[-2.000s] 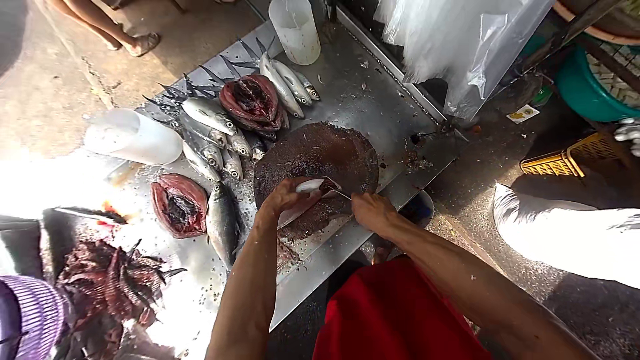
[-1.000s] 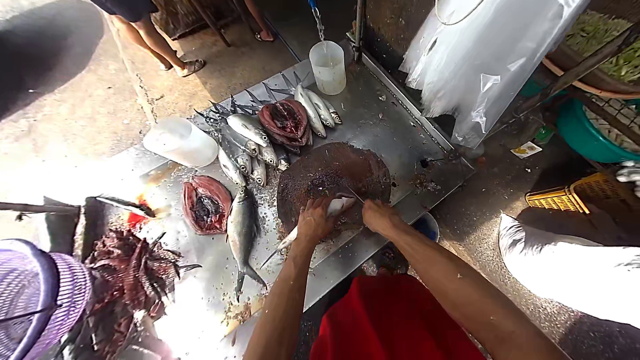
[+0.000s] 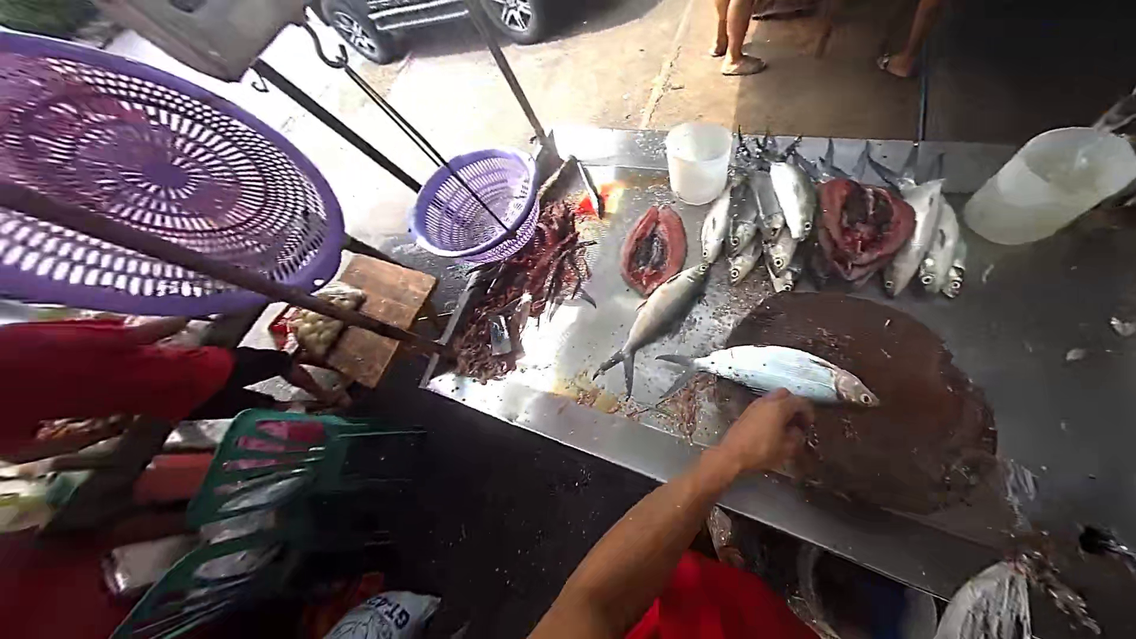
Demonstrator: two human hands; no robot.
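Note:
My left hand (image 3: 774,429) is at the lower edge of a whole silver fish (image 3: 781,373); its fingers are bent, and whether they grip or only touch the fish cannot be told. The fish lies on its side across a round, dark chopping block (image 3: 887,444), head to the right and tail past the block's left edge. My right hand is out of view, and no knife shows. Another whole fish (image 3: 661,309) lies left of the block beside a split-open red fish (image 3: 654,251). Behind the block are several whole fish (image 3: 792,197) and more opened fish (image 3: 865,222).
The metal table's front edge (image 3: 568,430) runs below. White plastic containers (image 3: 698,164) (image 3: 1043,191) stand at the back and tilt at the right. Fish offal (image 3: 532,293) lies at the left by a purple basket (image 3: 479,202). Another person's red sleeve (image 3: 115,368) is far left.
The view has swung well to the left. My right hand, on the block with a knife before, has left the view. The fish formerly between both hands now lies largely uncovered.

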